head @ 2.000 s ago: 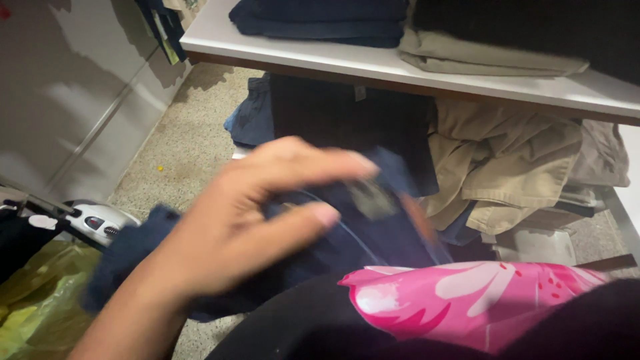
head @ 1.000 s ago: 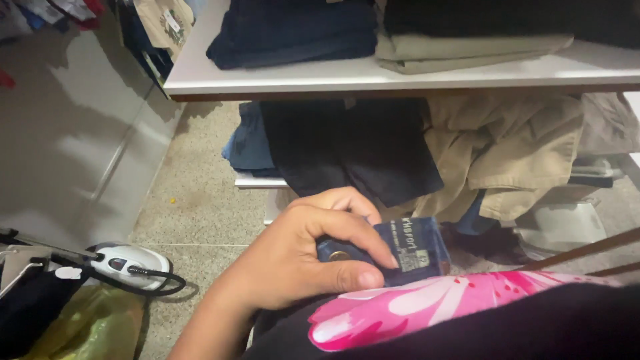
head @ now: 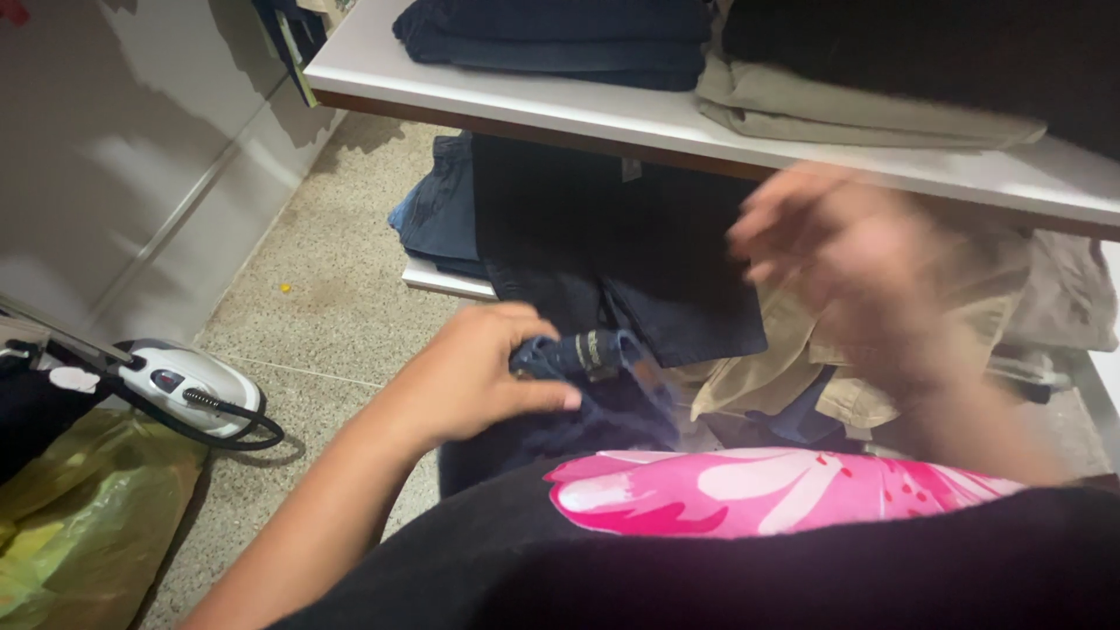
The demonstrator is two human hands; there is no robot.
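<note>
My left hand point(head: 490, 376) grips the waistband of a dark blue denim garment point(head: 560, 429) just above my lap. A sewn label inside its waist bears writing. My right hand point(head: 857, 254), blurred by motion, is raised to the right with fingers curled; nothing shows in it. Behind it and to its left, black trousers point(head: 621, 245) drape over a lower shelf, beside beige trousers point(head: 980, 271) and folded blue jeans point(head: 442, 206). Pink flowered fabric point(head: 770, 494) lies across my front over black clothing.
A white shelf point(head: 542, 101) above holds folded navy trousers point(head: 560, 39) and beige trousers point(head: 857, 105). On the speckled floor at left stands a white and grey garment steamer base point(head: 197, 389) with a black hose, near a yellowish plastic bag point(head: 96, 516).
My right hand has come into view at the right. The printed tag beside my left hand one second ago no longer shows; the garment's waistband with its sewn label now does.
</note>
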